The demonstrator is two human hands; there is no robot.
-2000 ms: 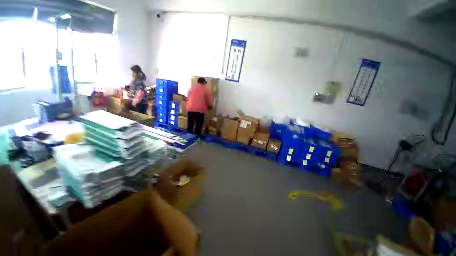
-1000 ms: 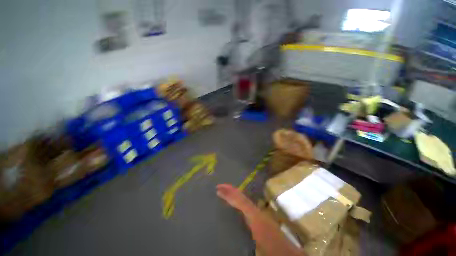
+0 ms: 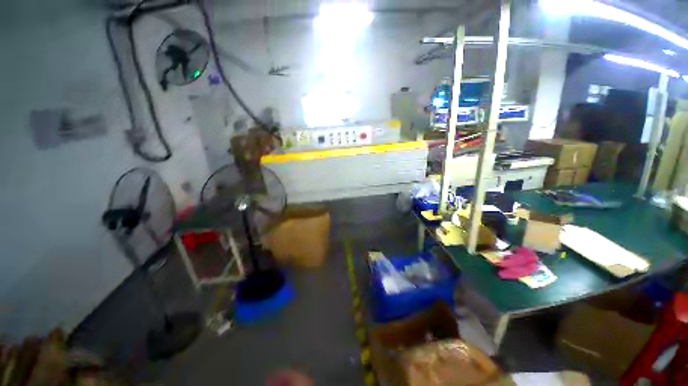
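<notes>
A brown carton (image 3: 449, 366) with shiny clear tape is cut off by the bottom edge, right of centre. An open brown carton (image 3: 392, 343) stands directly behind it. A white sheet (image 3: 539, 378) shows at the bottom edge to its right. A small blurred pinkish patch, probably my left hand (image 3: 289, 378), is at the bottom edge, left of the taped carton and apart from it. Its fingers and any hold are hidden. My right hand is not in view.
A green-topped bench (image 3: 520, 290) with white posts holds a pink cloth, papers and a small open carton. A blue bin (image 3: 411, 290) stands by its corner. A red stool (image 3: 664, 347) is at right. Standing fans (image 3: 139, 219) and a brown carton (image 3: 302, 237) stand at left.
The view has turned right and lifted towards the bench and machine. The hand and taped carton have dropped to the bottom edge. The blue stacked boxes have left the view.
</notes>
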